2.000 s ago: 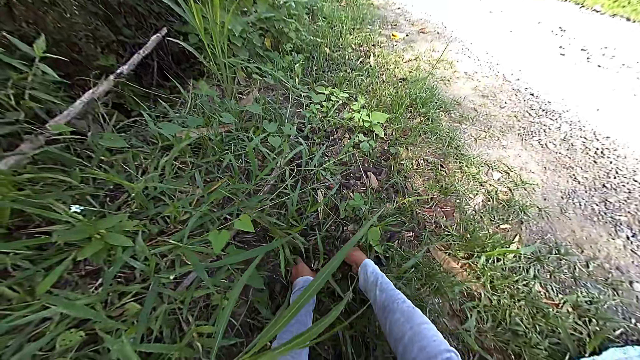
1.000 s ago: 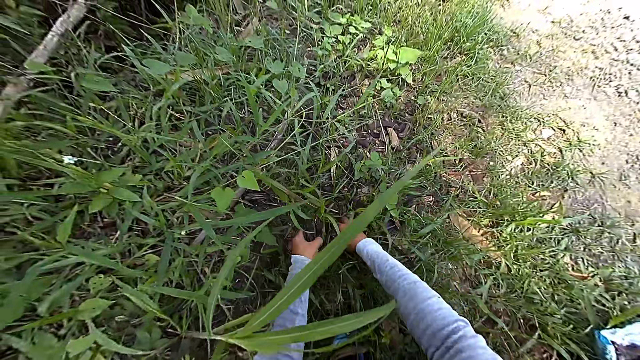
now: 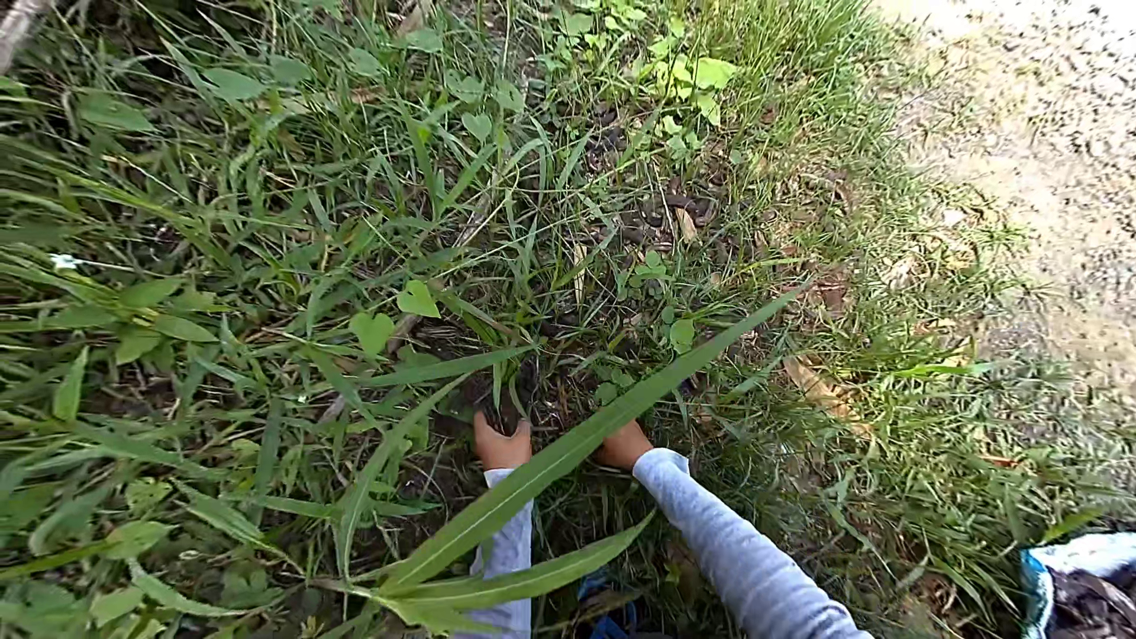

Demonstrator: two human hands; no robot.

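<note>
Low in the middle of the head view, my left hand [image 3: 502,442] is down at the dark soil, its thumb and a finger apart around the base of a grass tuft [image 3: 508,377]; whether it grips the tuft is unclear. To its right, my right hand [image 3: 624,445] reaches into the grass, its fingers hidden by a long green blade [image 3: 568,448] that crosses in front. Both arms wear light grey sleeves. Small heart-shaped leaves [image 3: 417,300] grow just beyond my left hand.
A gravel path [image 3: 1056,177] runs along the right side. At the lower right corner lies an open white and blue bag [image 3: 1078,555] with dark material inside. A dry brown leaf [image 3: 821,390] rests in the grass. A branch [image 3: 19,27] shows at the upper left.
The view has tilted down and closer, bringing the bag at the lower right into sight. Both hands stay low in the grass, somewhat farther apart than one second ago.
</note>
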